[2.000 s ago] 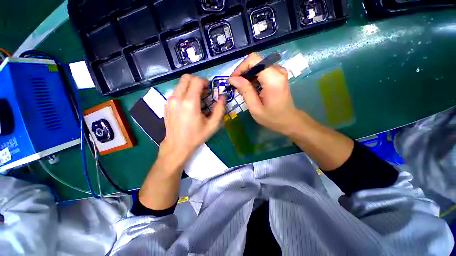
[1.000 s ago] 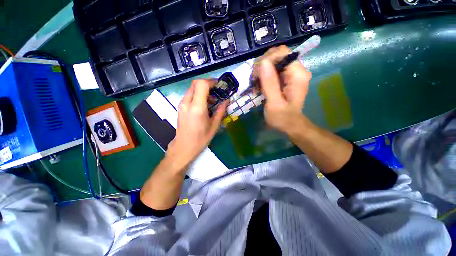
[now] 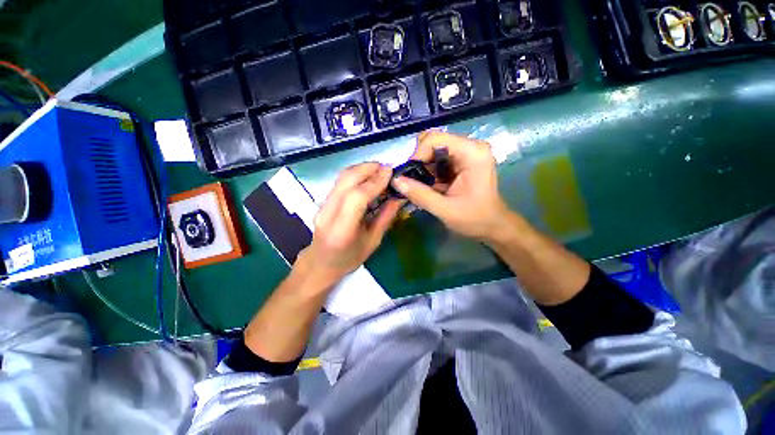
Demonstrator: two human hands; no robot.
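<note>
A black watch housing (image 3: 413, 176) is held between my two hands above the bench; its inside cannot be made out. My left hand (image 3: 350, 217) grips its left side with thumb and fingers. My right hand (image 3: 463, 183) holds its right side, with the thumb on the housing. A dark piece of the hand tool (image 3: 442, 161) shows between my right fingers; most of it is hidden. The adhesive pads are mostly hidden under my hands.
A black blister tray (image 3: 297, 161) with several housings lies beyond my hands. A second tray (image 3: 625, 64) holds rings at upper right. The blue machine (image 3: 106, 183), orange-edged fixture (image 3: 231, 223) and card strip (image 3: 361, 293) are left. Yellow tape (image 3: 557, 194) lies right.
My right hand has come back from the right onto the housing, which is now held by both hands. The tool's pale end no longer shows. The view has shifted, so the tray sits lower.
</note>
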